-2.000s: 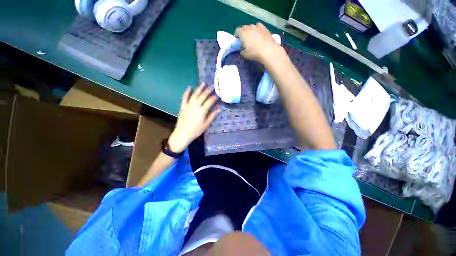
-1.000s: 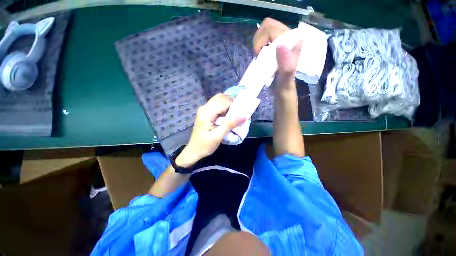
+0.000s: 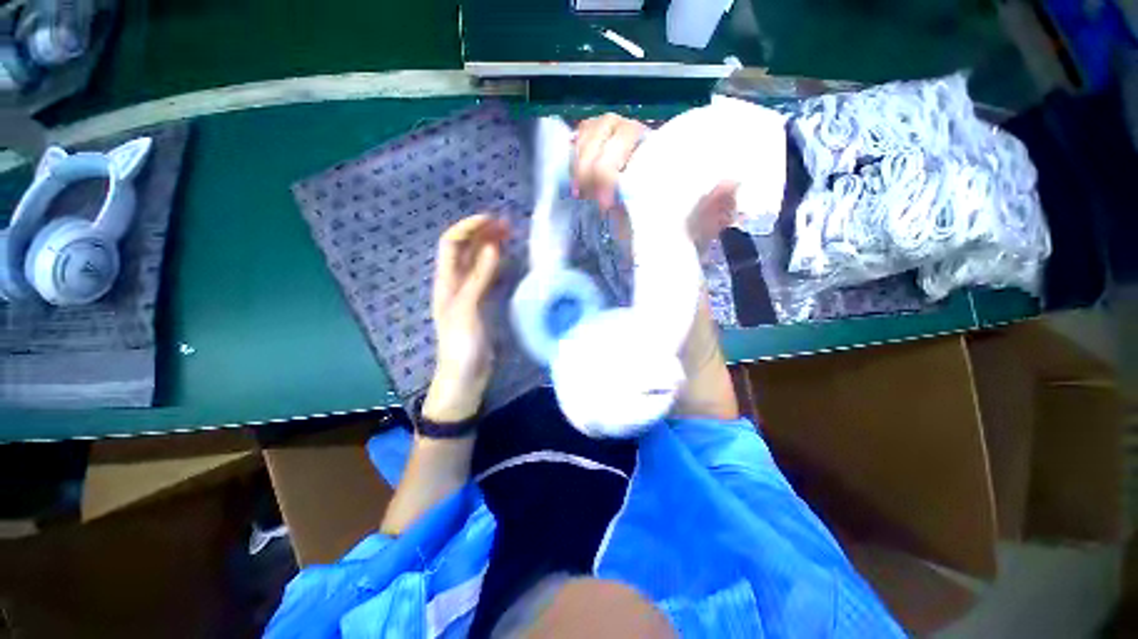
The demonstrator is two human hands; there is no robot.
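Note:
White cat-ear headphones (image 3: 618, 371), blurred, are in the air over the bench's front edge, pale blue inside the near cup. My right hand (image 3: 612, 169) holds them by the headband, partly hidden behind it. My left hand (image 3: 469, 281) is to their left, open with fingers apart and touching nothing. A grey printed bag (image 3: 397, 212) lies flat on the bench under and left of the hands. The white leaflet stack (image 3: 759, 156) is just right of the right hand, partly merging with the white headphones.
Coiled white cables (image 3: 917, 187) in clear plastic lie at right. Other headphones (image 3: 72, 260) lie on a grey bag (image 3: 106, 362) at left, with more at the far left corner. Open cartons (image 3: 874, 437) stand below the bench's front edge. A raised rail (image 3: 599, 69) runs behind.
The headphones, held in both hands one second ago, are now in the right hand only and hang more upright. My left hand has let go and moved left.

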